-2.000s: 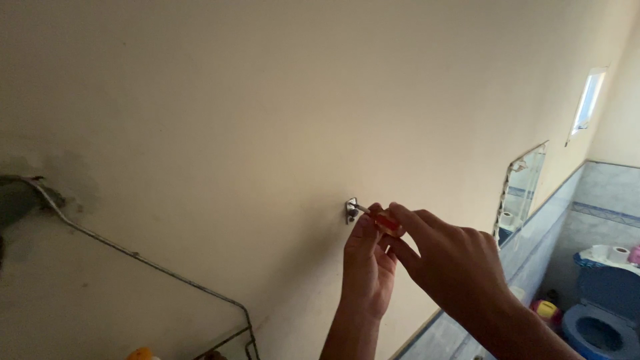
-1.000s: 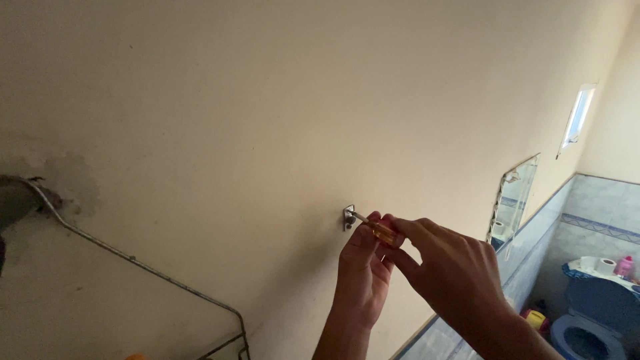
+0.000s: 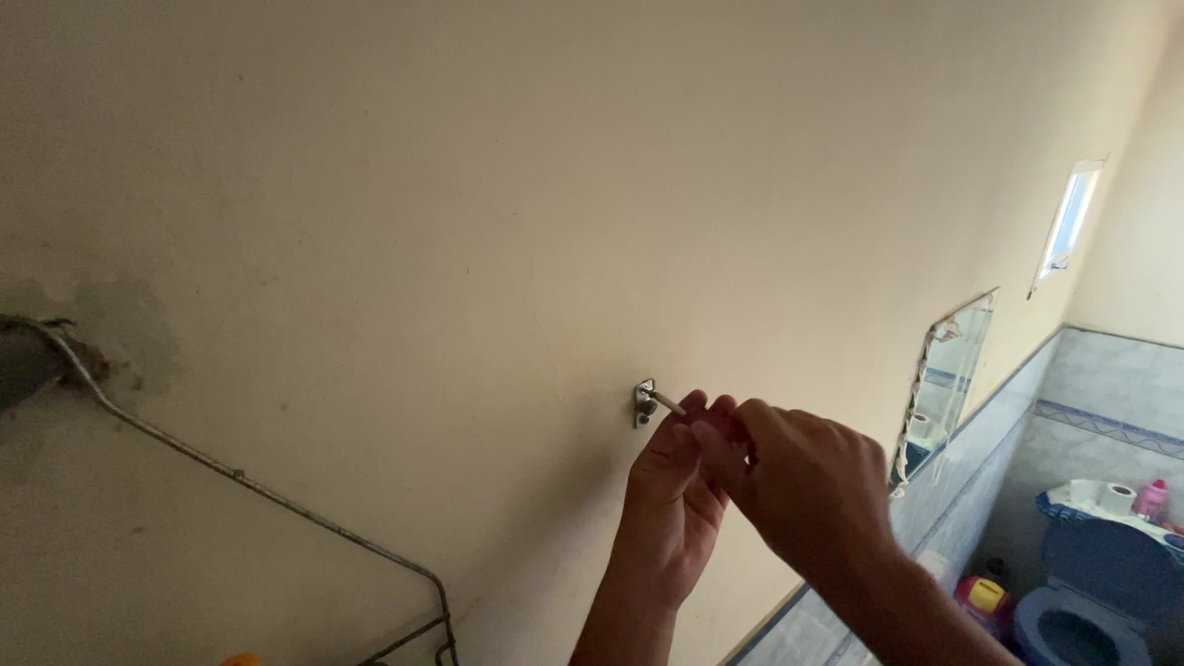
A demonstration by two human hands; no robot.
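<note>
A small shiny metal bracket (image 3: 644, 403) sits against the painted wall. The shaft of a screwdriver (image 3: 668, 403) reaches its upper part; the red handle is mostly covered by fingers. My right hand (image 3: 814, 472) grips the handle from the right. Just right of and below the bracket, my left hand (image 3: 680, 481) closes its fingertips around the front of the handle, by the shaft. Whether the tip sits in a screw head is too small to tell.
A bent metal wire rack (image 3: 277, 499) stands out at lower left. To the right are a frameless mirror (image 3: 948, 379), a small window (image 3: 1071, 220) and blue wall tiles (image 3: 1110, 407). A blue toilet (image 3: 1078, 620) with toilet paper (image 3: 1117, 499) on its tank is at lower right.
My right hand's fingers have shifted around the screwdriver handle and now cover more of it. The shaft stays at the bracket, with my left hand still beside it.
</note>
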